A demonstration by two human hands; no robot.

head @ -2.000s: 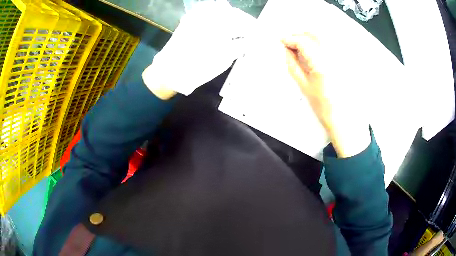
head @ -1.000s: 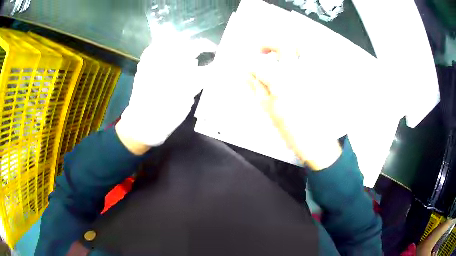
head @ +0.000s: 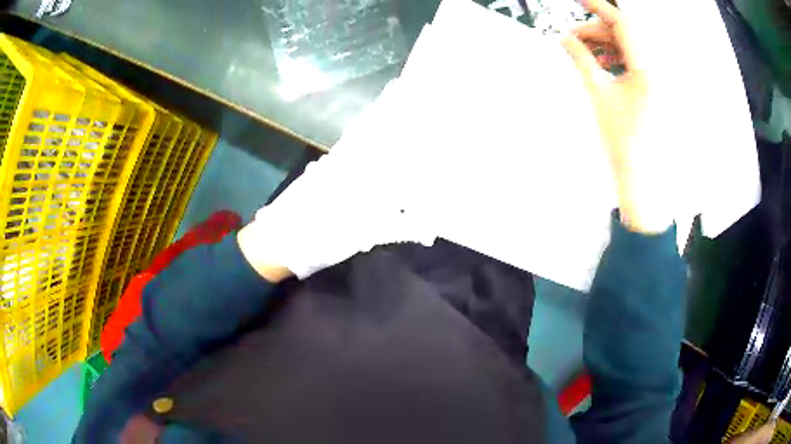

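A white panel [head: 512,147] lies in front of me, badly overexposed. My left hand [head: 343,204], in a white glove, is at the panel's left side and merges with it; its fingers and any grip cannot be made out. My bare right hand [head: 614,74] is at the panel's upper right, beside a heap of small clear pieces [head: 555,13]. Its thumb and fingers are curled towards each other; whether they hold a piece cannot be seen.
A clear plastic bag or film [head: 334,39] lies on the dark green bench [head: 208,56]. More white panels [head: 724,130] are at the right. Yellow perforated crates [head: 78,199] stand at the left below the bench edge. Black parts [head: 759,321] are at the far right, with part of another person's hand [head: 756,436] below.
My right hand has moved from the panel's middle up and right to the small pieces. My left hand has moved down and right onto the panel's side, uncovering the clear plastic.
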